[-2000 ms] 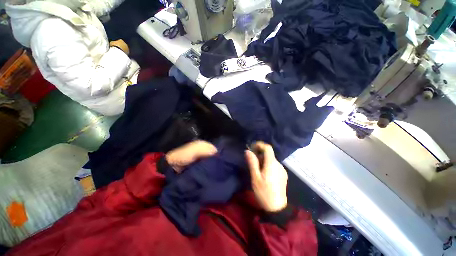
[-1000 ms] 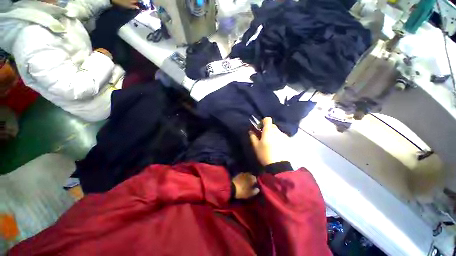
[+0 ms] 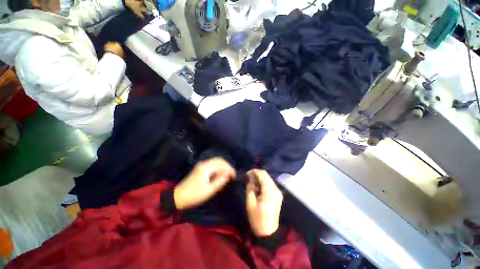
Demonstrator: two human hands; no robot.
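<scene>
A navy garment piece (image 3: 252,128) lies over the table's front edge and hangs down to my lap. My left hand (image 3: 204,183) is closed on dark cloth at its right side, just above my lap. My right hand (image 3: 264,202) is beside it, a short gap away, with fingers curled at the same dark cloth. Both hands are a little blurred. No snips can be made out in the right hand. The cloth between the hands is too dark to trace.
A large navy garment pile (image 3: 326,58) lies behind. The cream sewing machine (image 3: 387,94) stands right, its white bed (image 3: 358,226) along the front. A dark bundle with a white lettered band (image 3: 234,83) lies left of the pile. A person in a white jacket (image 3: 66,68) sits upper left.
My left hand has come up from the lap to the cloth. My right hand has drawn back from the garment on the table towards me, and the snips' blades no longer show.
</scene>
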